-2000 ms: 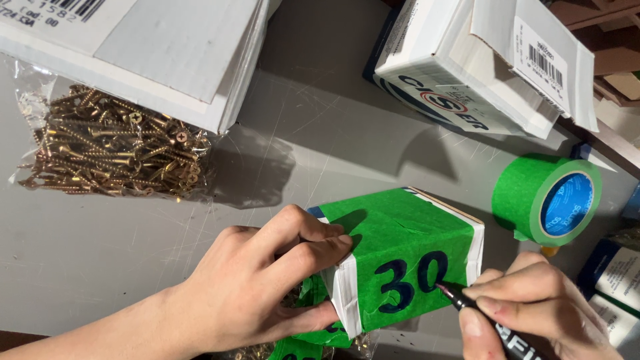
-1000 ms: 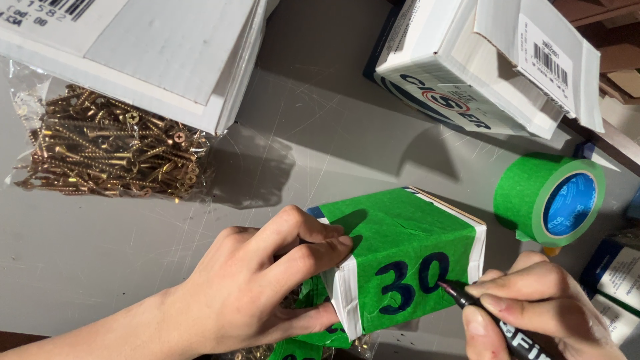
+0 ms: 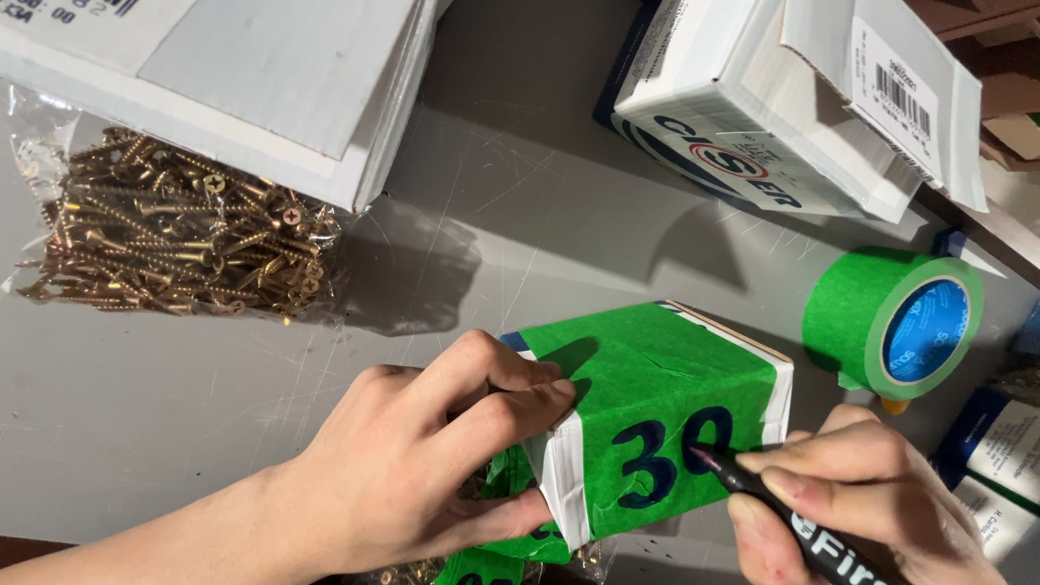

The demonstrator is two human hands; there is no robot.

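Note:
My left hand (image 3: 439,447) grips the left end of a small cardboard box (image 3: 658,349) wrapped in green masking tape. The box's near face bears a large dark "30". A black marker (image 3: 780,504) is held in my right hand (image 3: 845,496), its tip on the zero. Under and beside my left hand lie pieces of green tape (image 3: 504,561) with dark marks, over bagged screws partly hidden at the bottom edge. Right of the box, a roll of green masking tape (image 3: 853,313) with a blue core lies on the grey surface.
A clear plastic bag of brass-coloured screws (image 3: 187,236) lies at the left, below a large white cardboard box (image 3: 268,73). An open white Ciser box (image 3: 731,130) stands at the upper right. More blue and white boxes (image 3: 1007,447) are at the right edge.
The marker tip has moved from the right side of the zero to its left side. My left hand keeps its hold on the box.

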